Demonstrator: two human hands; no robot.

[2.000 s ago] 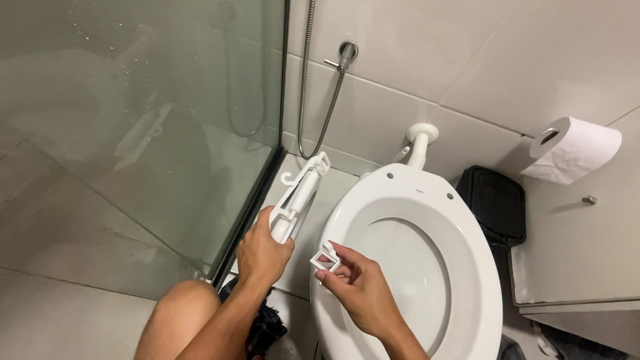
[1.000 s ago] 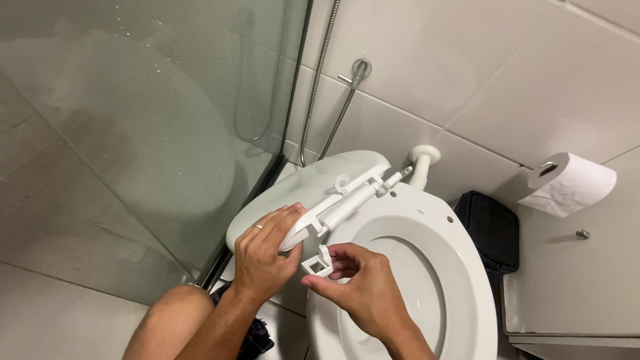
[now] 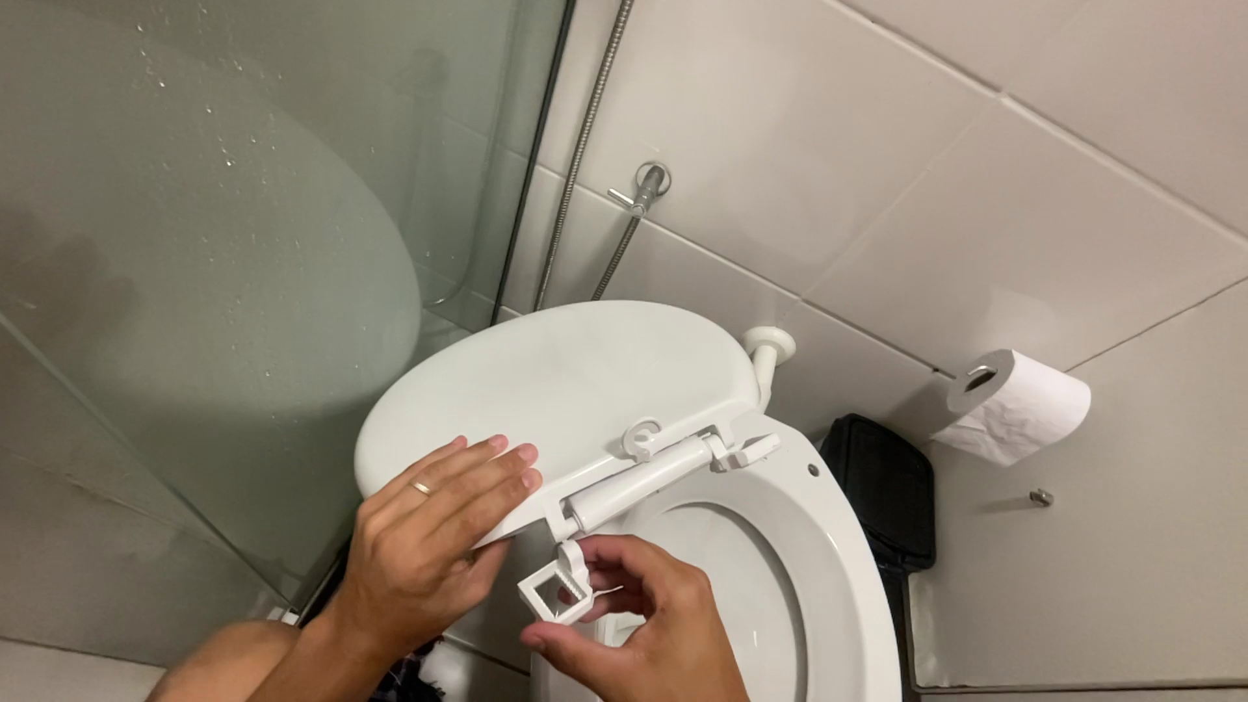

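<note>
My left hand [image 3: 429,531], with a ring on one finger, grips the near edge of a white toilet seat lid [image 3: 575,380], its fingers flat on top and thumb beneath. Along the lid's hinge edge runs a white hinge rod [image 3: 643,483], with a white hinge bracket [image 3: 751,452] at its far end and a small curved hook [image 3: 641,440] beside it. Between the fingertips of my right hand [image 3: 648,619] is a loose white plastic hinge bracket [image 3: 559,590] with a square opening, close to the rod's near end. Below lies the white toilet bowl [image 3: 848,575], bare-rimmed, with a mounting hole showing.
A glass shower panel [image 3: 244,292] stands at the left. Behind are a metal hose [image 3: 585,146], a wall valve [image 3: 647,185] and a white pipe [image 3: 767,366]. At the right are a black bin [image 3: 882,492] and a toilet paper roll [image 3: 1033,405].
The lid, earlier seen edge-on, has turned so that its broad face shows. My left hand now lies flatter on it. My right hand keeps the loose bracket, near the hinge rod's near end.
</note>
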